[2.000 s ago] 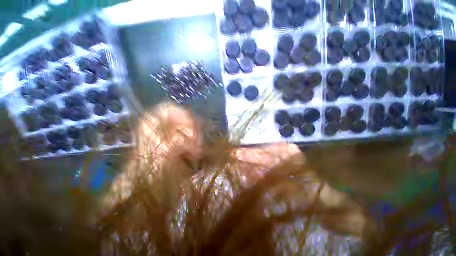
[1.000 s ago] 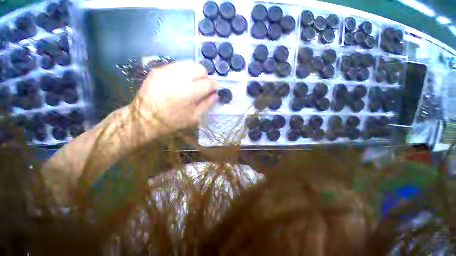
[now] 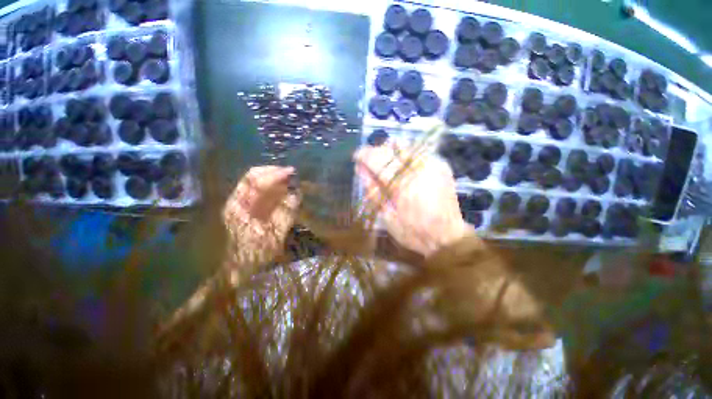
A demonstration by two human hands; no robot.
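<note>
My left hand [image 3: 259, 204] is in front of the green-grey board, its fingertips pinched on a small dark thing that looks like a round black part [image 3: 293, 183]. My right hand [image 3: 414, 199] is over the near left corner of the right compartment tray, fingers bent together; strands of hair blur it and I cannot tell if it holds anything. One round black part [image 3: 378, 138] shows just beyond its fingertips. A heap of tiny glittering fittings [image 3: 300, 117] lies on the base board [image 3: 226, 47] beyond both hands.
The right compartment tray [image 3: 446, 66] and the left compartment tray [image 3: 181, 101] hold groups of round black parts. A dark rectangular object [image 3: 673, 173] is at the far right end. Hair covers much of the near edge.
My left hand has moved back from the right tray's cell to the near side of the heap. My right hand has come into view over that tray. The view has shifted.
</note>
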